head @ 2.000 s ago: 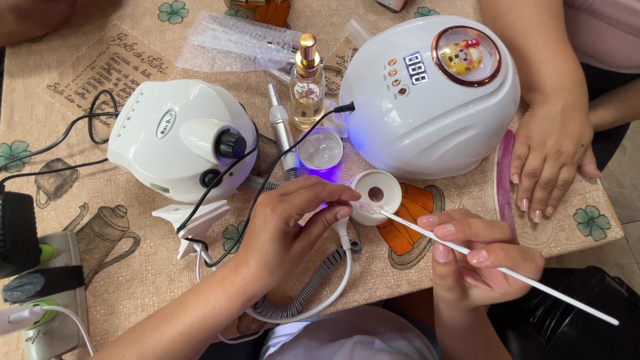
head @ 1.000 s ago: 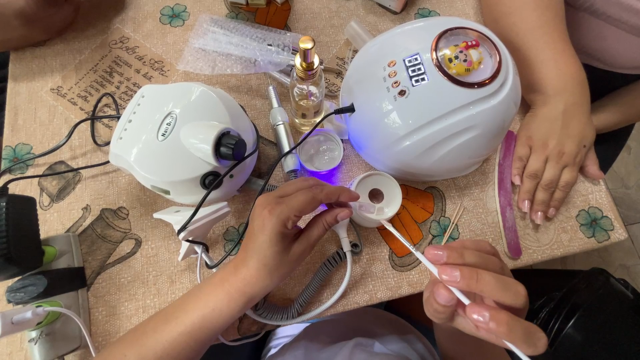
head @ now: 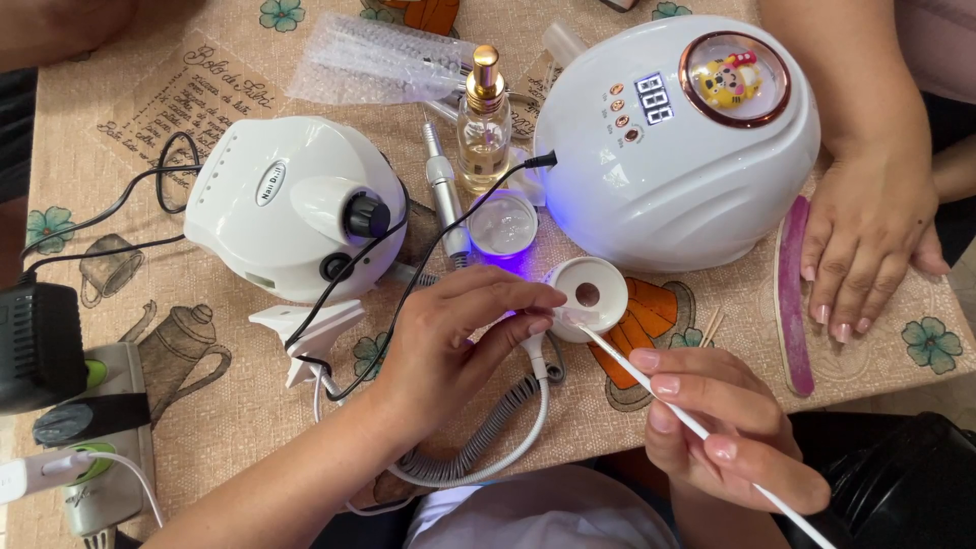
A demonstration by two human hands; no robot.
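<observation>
My right hand (head: 732,427) holds a thin white-handled brush (head: 690,422), tilted, its tip at the near left rim of a small round white jar (head: 610,286) with a dark round spot in its middle. Between thumb and fingertips of my left hand (head: 473,328) is a small clear piece (head: 577,314), perhaps a nail tip, against which the brush tip rests. An uncapped pot of clear gel (head: 503,223) stands just behind my left hand. Beside it lie the metal nail drill handpiece (head: 444,191) and a glass bottle with a gold cap (head: 484,126).
A white nail lamp (head: 671,175) stands behind the jar, a nail drill unit (head: 297,206) at left. Another person's hand (head: 869,236) rests by a purple nail file (head: 793,297). Wooden sticks (head: 712,328), cables, a coiled cord (head: 488,435) and a power strip (head: 114,457) also lie about.
My right hand has shifted down and tilted the brush more steeply, its tip staying near the jar. The wooden sticks, hidden two seconds ago, now show. My left hand has hardly moved.
</observation>
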